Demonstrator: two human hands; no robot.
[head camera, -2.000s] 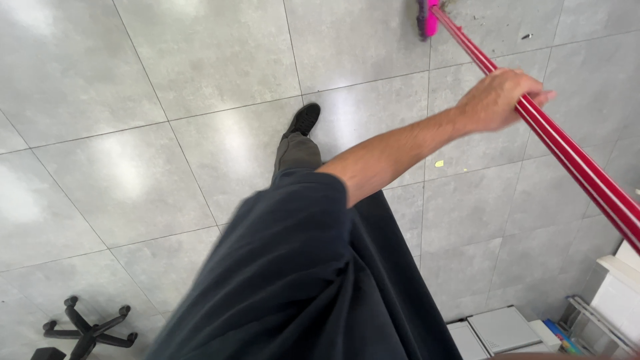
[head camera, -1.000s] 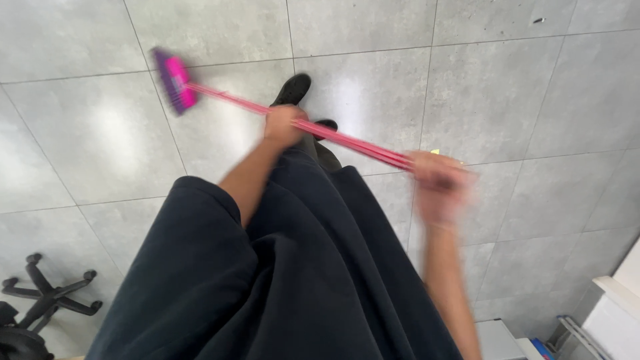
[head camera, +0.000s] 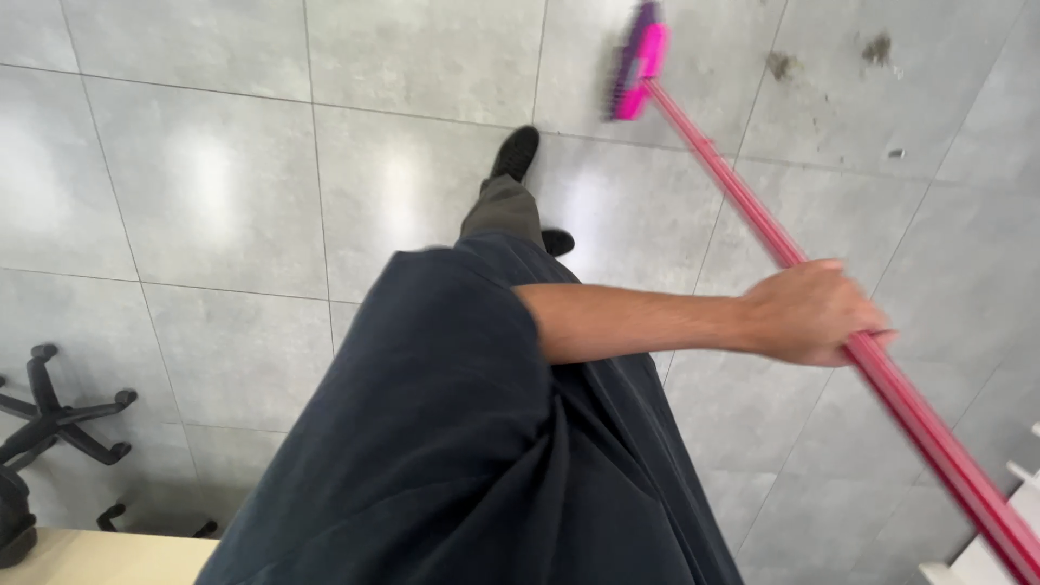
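Observation:
My left hand (head camera: 816, 313) is closed around the red handle of a broom (head camera: 756, 215), right of my body. The handle runs from the lower right corner up to the pink and purple broom head (head camera: 642, 61) at the top, whose dark bristles face left and are blurred. Two clumps of dust (head camera: 877, 49) and small bits of debris (head camera: 896, 153) lie on the grey tiled floor to the right of the broom head. My right hand is out of view.
Black shoes (head camera: 517, 153) of mine stand on the floor near the middle. At lower left is a black wheeled chair base (head camera: 49, 418), beside a pale tabletop edge (head camera: 122, 556). White furniture (head camera: 975, 561) stands at lower right.
The broom head, at the left one second ago, is now at the upper right. The hand that was nearer the broom head has moved right with the handle; the other has left view.

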